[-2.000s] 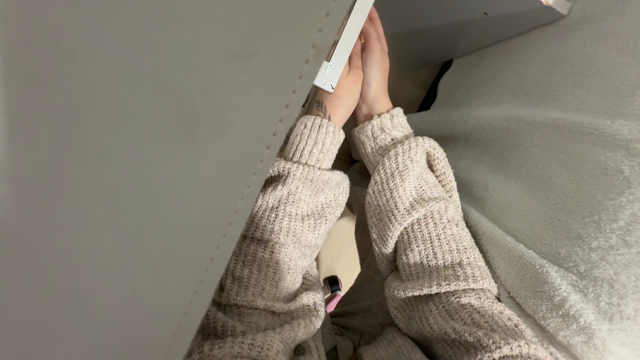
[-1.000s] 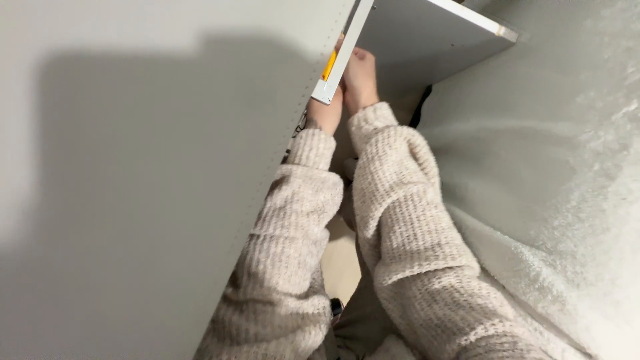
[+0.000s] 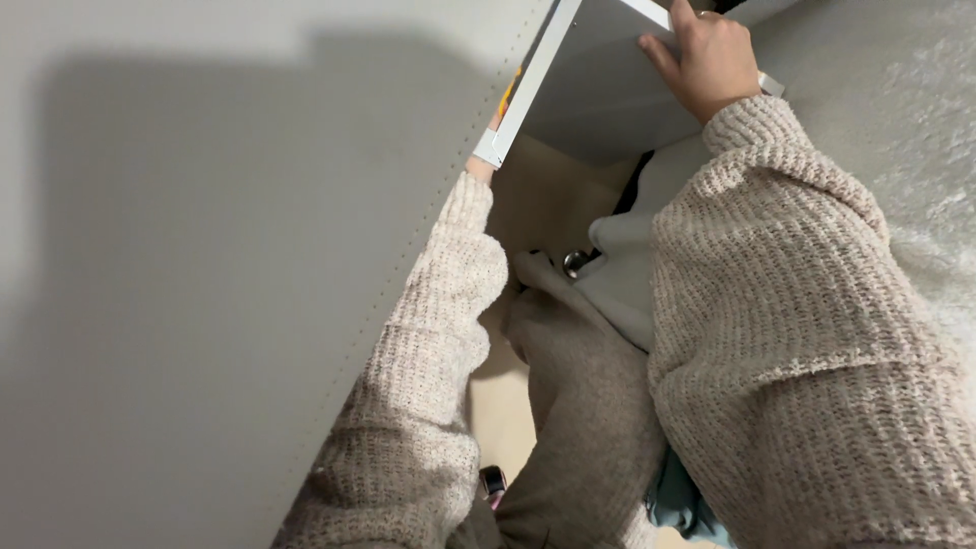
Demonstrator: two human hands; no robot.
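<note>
My left hand reaches behind the end of a narrow white strip beside a large pale panel with a row of small holes. Most of that hand is hidden; a yellow-orange item shows near its fingers, and whether they hold it is unclear. At the upper right my right hand rests over the white edge of a grey panel, thumb on the near face and the other fingers over the edge.
Soft light grey fabric lies along the right side. Below are my legs in brown trousers, a round shiny metal object, a teal cloth and a beige floor.
My right hand has moved away from beside my left hand, to the right, onto the edge of the grey panel. My left hand stays by the white strip.
</note>
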